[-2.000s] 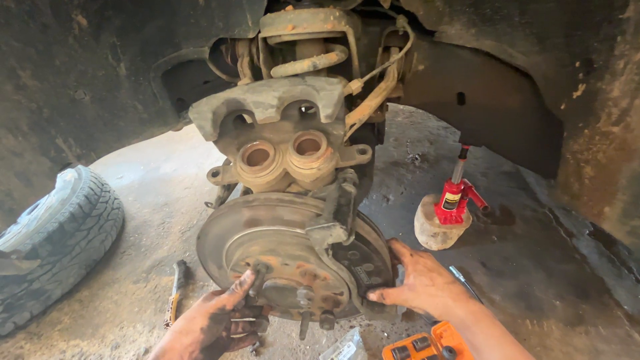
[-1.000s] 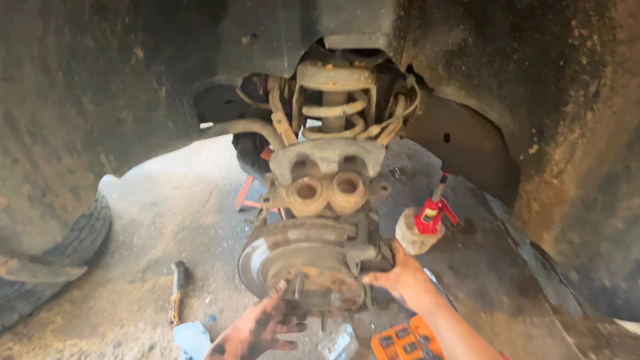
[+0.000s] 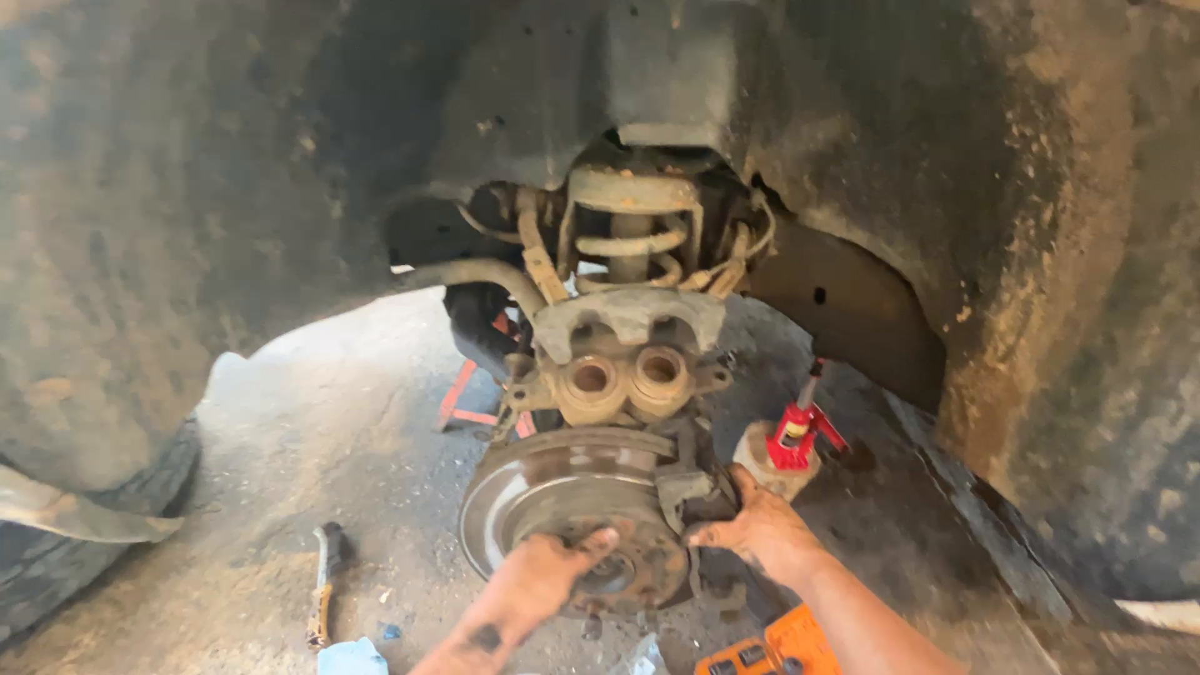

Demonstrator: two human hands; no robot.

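Observation:
My left hand (image 3: pixel 544 574) lies against the hub face of the brake disc (image 3: pixel 534 478), thumb near the hub centre; its lower fingers are hidden. At the disc's right side, my right hand (image 3: pixel 755 527) grips the caliper bracket (image 3: pixel 686 483) between thumb and fingers. Above the disc sits a twin-piston brake caliper (image 3: pixel 623 375) with both round piston openings facing me. Behind it stand the coil spring (image 3: pixel 630 246) and the suspension arms. Both hands are smudged with grime.
A red bottle jack (image 3: pixel 795 436) stands on a pale block (image 3: pixel 769 469) at right. An orange socket case (image 3: pixel 802 642) lies below my right arm. On the ground at left are a ratchet (image 3: pixel 322 586), a blue cloth (image 3: pixel 352 658) and a tyre (image 3: pixel 84 553). The wheel arch (image 3: pixel 281 187) surrounds the parts.
My left hand has moved up from the disc's lower edge onto the hub face. My right hand remains at the bracket. The view has tilted up and drawn back since the first frame.

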